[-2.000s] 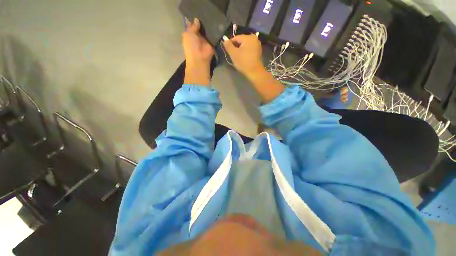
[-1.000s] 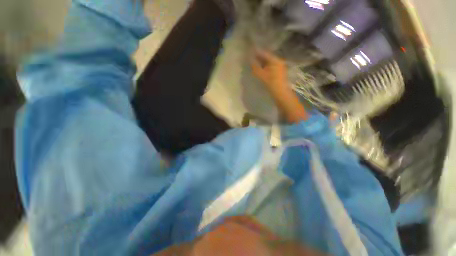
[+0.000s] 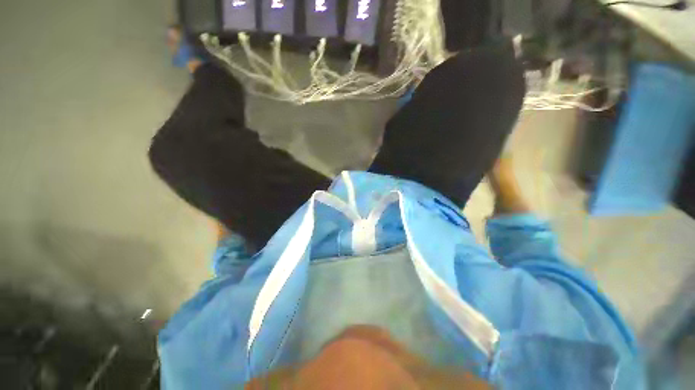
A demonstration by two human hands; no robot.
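Several lit smartphones (image 3: 320, 17) with white charging marks stand in a row in a black phone tray (image 3: 202, 17) at the top edge. White charging cables (image 3: 305, 93) run from their lower ends to a dense bundle of white plugs (image 3: 415, 30). Both my arms hang down at my sides. On the left only a sliver of skin shows beside my thigh. On the right my bare forearm shows behind my knee. Both my hands are hidden by my legs, so their fingers and anything in them cannot be seen.
A blue trolley deck (image 3: 644, 145) is at the right. More white cables (image 3: 564, 95) lie right of my knee. A pale surface (image 3: 663, 27) is at the top right corner. My bent knees are between me and the tray. Dark blurred furniture is at the lower left.
Both my hands have moved away from the phones and cables, down to my sides. The view has turned, so the phone row now shows at the top left and more of the blue deck shows.
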